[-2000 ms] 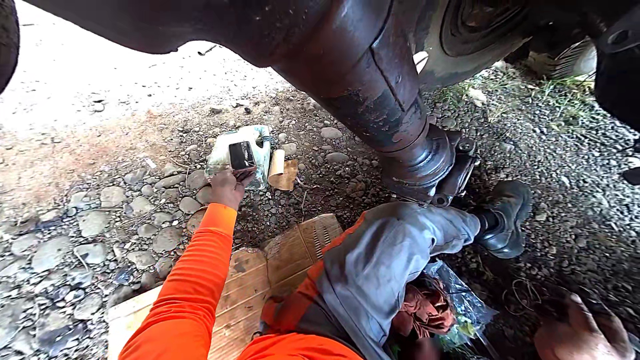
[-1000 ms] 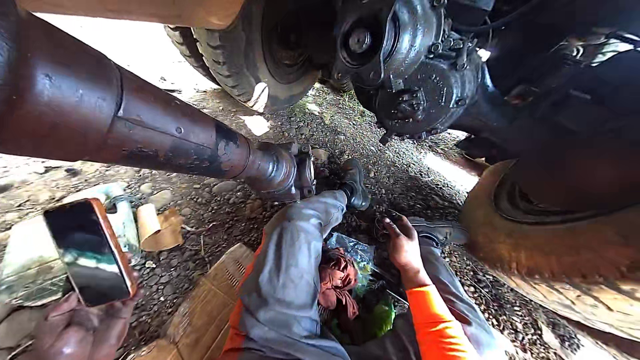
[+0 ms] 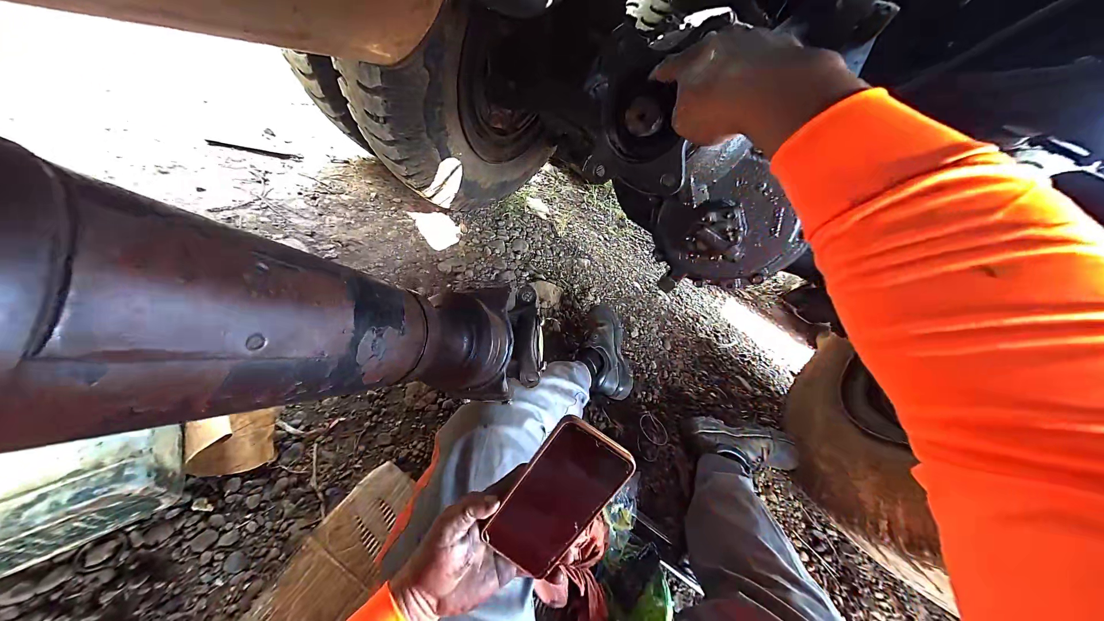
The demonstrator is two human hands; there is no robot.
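Note:
My left hand (image 3: 461, 552) holds a smartphone (image 3: 561, 496) with a dark screen, low in the view above my bent leg. My right hand (image 3: 750, 82) is raised to the greasy metal housing (image 3: 733, 228) under the vehicle, near its upper round flange (image 3: 642, 116). Its fingertips are partly hidden against dark parts, so whether they grip anything is unclear. A brown drive shaft (image 3: 207, 310) with a universal joint (image 3: 496, 341) at its end lies across the left side. Below the phone are a reddish cloth (image 3: 586, 561) and a green plastic item (image 3: 653, 599).
Dual tyres (image 3: 388, 112) stand behind, and another tyre (image 3: 854, 466) is at the right. Cardboard (image 3: 345, 552) lies beside my leg on gravel. A translucent plastic container (image 3: 95, 492) and a brown paper-like roll (image 3: 233, 442) are at lower left.
My left hand, which reached toward the container two seconds ago, now has the phone over my leg. My right hand has risen from near my knee to the housing. The view has shifted.

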